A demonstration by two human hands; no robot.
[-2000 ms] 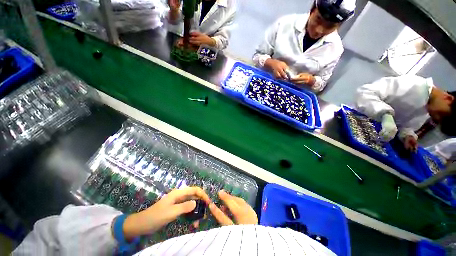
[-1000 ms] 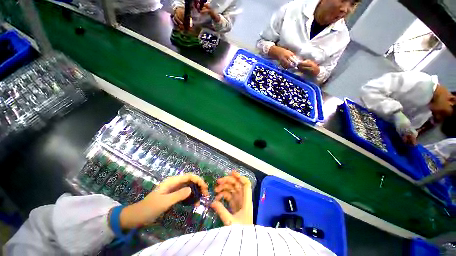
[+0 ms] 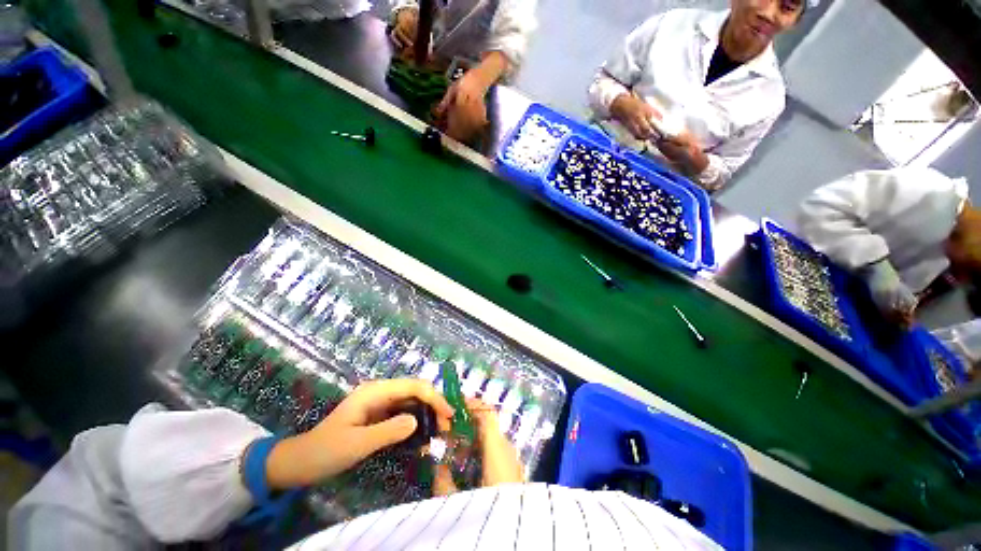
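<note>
My left hand, with a blue wrist band, holds a glossy black housing over the clear blister tray. My right hand is close beside it and holds a green circuit board, upright, with its lower end near the housing. The fingers partly hide where the two parts meet, so I cannot tell if they touch. Rows of green boards lie in the tray under my hands.
A blue bin with several black housings stands at the right. Stacked clear trays lie at the left. The green conveyor carries small black parts with pale stems. Across it are people in white coats and blue parts bins.
My right hand, whose fingers were spread near the housing, now holds a green board upright. My left hand still holds the black housing. The parts on the belt have moved left.
</note>
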